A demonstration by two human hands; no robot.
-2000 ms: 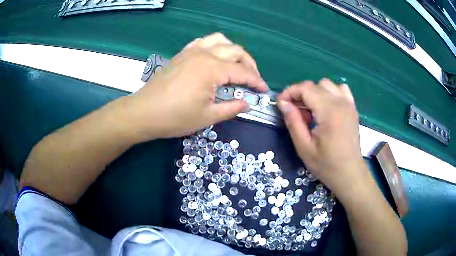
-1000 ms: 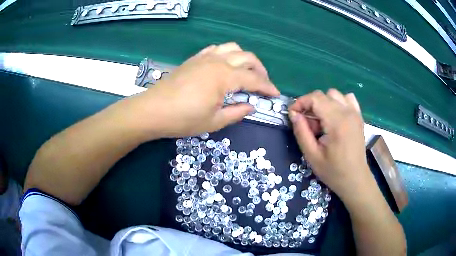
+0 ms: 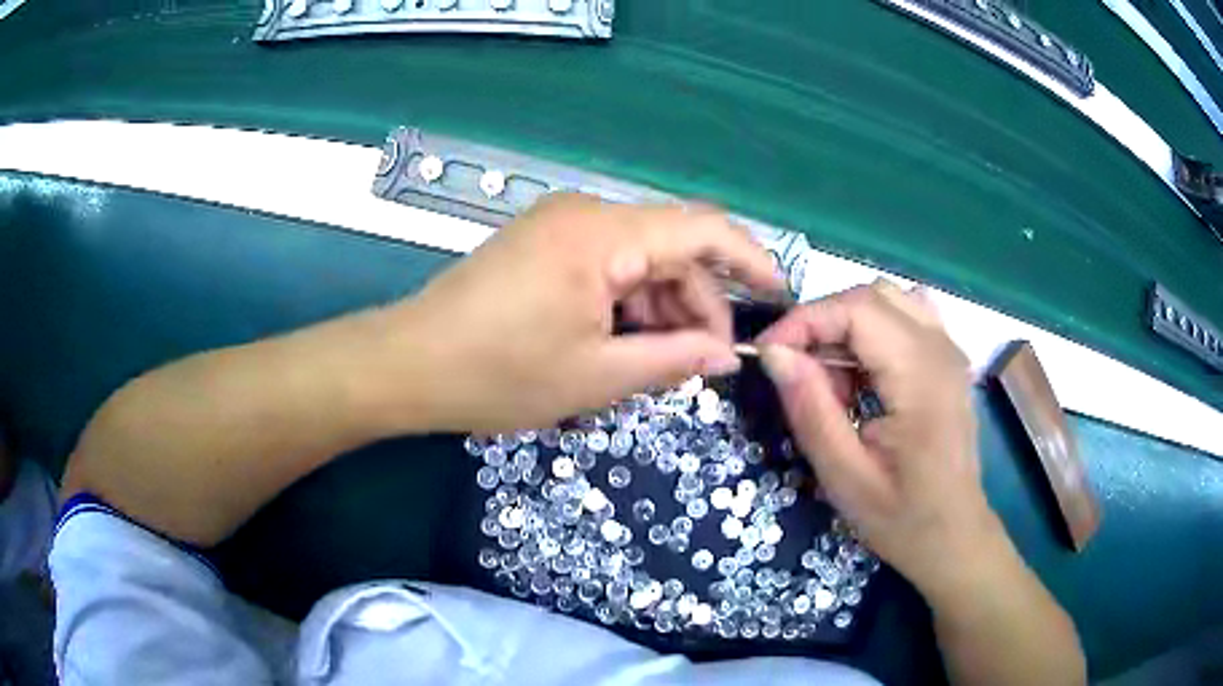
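A grey strip housing [image 3: 456,192] lies beyond my hands, with white discs in pockets at its left part; my left hand hides much of it. My left hand [image 3: 577,315] is curled in front of it, its thumb tip by a small pale piece; whether it grips this is unclear. My right hand [image 3: 879,402] pinches a thin pale pick stick [image 3: 834,361], its fingertips close to my left thumb. The black tray [image 3: 644,529] below holds many loose clear and white discs [image 3: 577,550]; my hands cover its far part.
A reddish-brown block [image 3: 1053,449] lies right of the tray. Another grey strip [image 3: 436,20] is at the top left, one [image 3: 1006,30] at the top right and one [image 3: 1187,326] at the right edge. A white lengthwise band [image 3: 201,168] crosses the green surface.
My hands have moved off the strip housing towards the tray, fingertips drawn together. More of the strip's left part shows. The far left strip has shifted right in view.
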